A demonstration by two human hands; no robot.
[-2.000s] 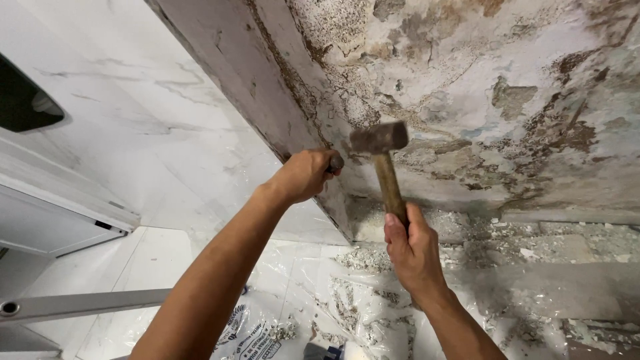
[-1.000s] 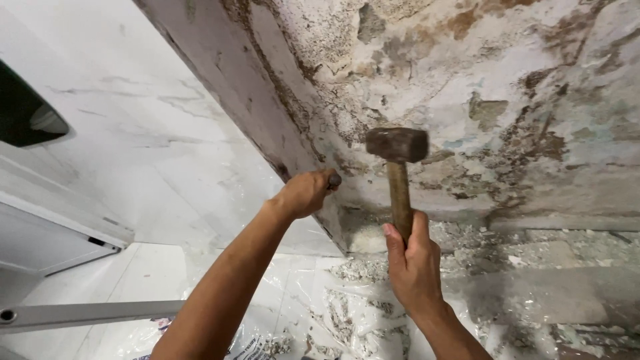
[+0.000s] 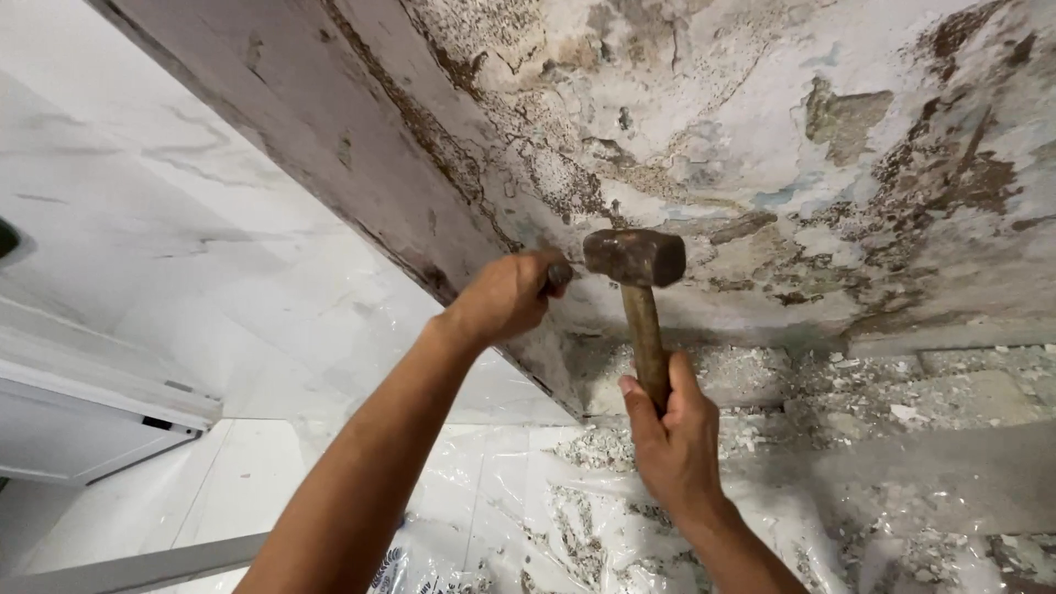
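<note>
My left hand is closed around a dark metal tool, probably a chisel; only its rounded end shows, and its tip is hidden. The hand is at the narrow side of the wall near the inner corner. My right hand grips the wooden handle of a club hammer. The hammer's rusty steel head is just right of the tool's end, with a small gap between them. Behind both hands, the plastered wall is stained, cracked and flaking.
A white marbled panel meets the wall edge on the left. Plaster debris lies along the wall's foot and on clear plastic sheeting. At lower left are a grey metal bar and a white door.
Both hands still hold their tools. The hammer's head is now nearer the end of the left hand's tool than one second ago.
</note>
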